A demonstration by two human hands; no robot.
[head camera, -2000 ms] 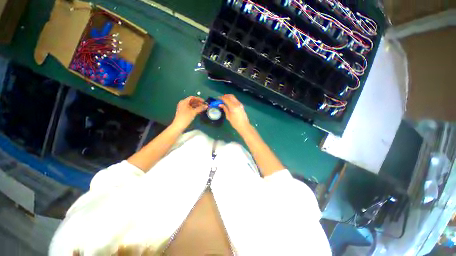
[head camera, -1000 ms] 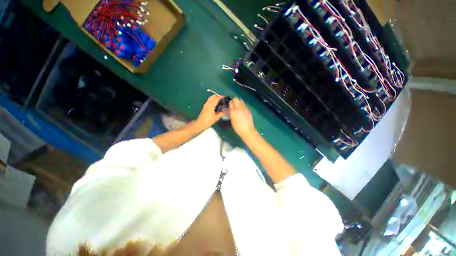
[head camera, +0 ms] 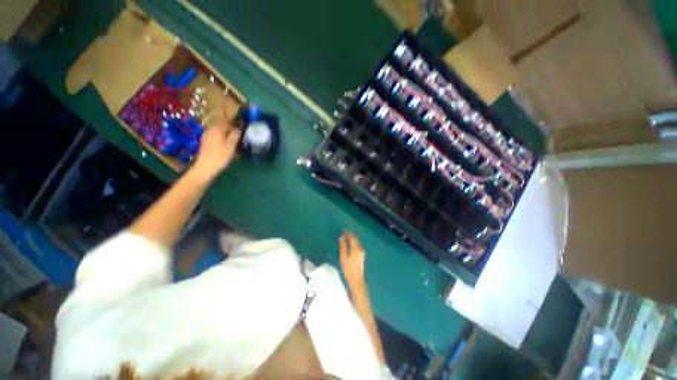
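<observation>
A black housing [head camera: 257,139] with a pale round centre and a bit of blue at its top is over the green bench, beside the open battery carton [head camera: 234,90]. My left hand [head camera: 217,148] is at its left side, with the fingertips on its edge; blur hides the exact grip. The carton holds blue battery cells [head camera: 178,139] with red wires and pale plugs. My right hand [head camera: 352,256] is low at the bench's front edge, apart from the housing, fingers loosely bent, with nothing visible in it.
A large black compartment tray [head camera: 393,237] lies on the right of the bench, with wired silvery parts along its rows. A white sheet [head camera: 519,297] is beyond its right side. Cardboard boxes [head camera: 616,230] stand at the far right. Dark crates [head camera: 111,185] are at the lower left.
My hands have come apart. My left hand and the housing have moved left towards the carton, and my right hand has dropped back to the bench edge. The view has shifted.
</observation>
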